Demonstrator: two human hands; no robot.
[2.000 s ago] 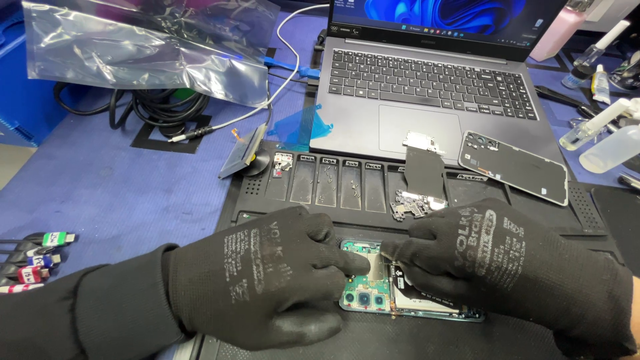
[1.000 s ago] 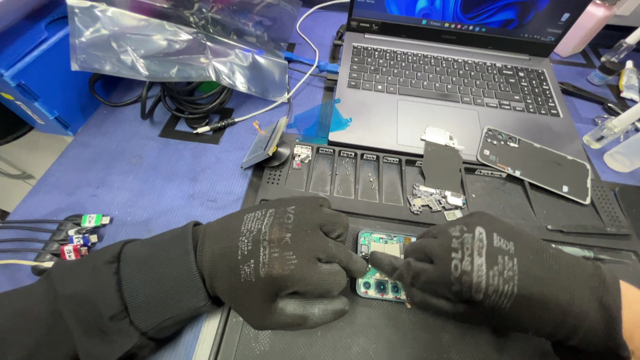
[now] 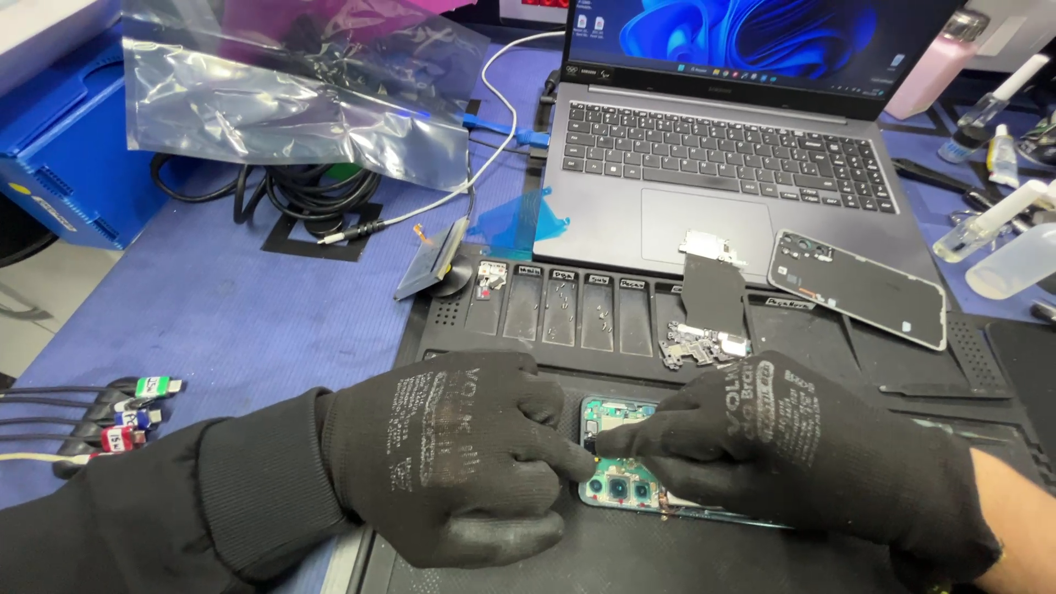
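An opened smartphone [image 3: 620,472] lies on a black repair mat, its green circuit board and round camera lenses showing at the left end. My left hand [image 3: 462,462], in a black knit glove, rests beside it with a fingertip at the phone's left edge. From the right, my right hand [image 3: 742,454], gloved alike, reaches over the phone and covers much of it, a fingertip pressing on the board's upper left. Whether a tiny part sits under that fingertip is hidden.
Behind stands an open laptop [image 3: 726,157]. The mat's compartments [image 3: 598,309] hold screws and small parts. A phone back cover [image 3: 858,289] and a dark flex part [image 3: 714,293] lean there. Left are cable connectors [image 3: 124,437], a silvery bag [image 3: 297,99] and coiled cable [image 3: 305,194]; bottles [image 3: 986,223] stand right.
My right fingertips have moved left across the phone toward its left end, and the battery seen two seconds ago is now mostly covered. The view has shifted somewhat.
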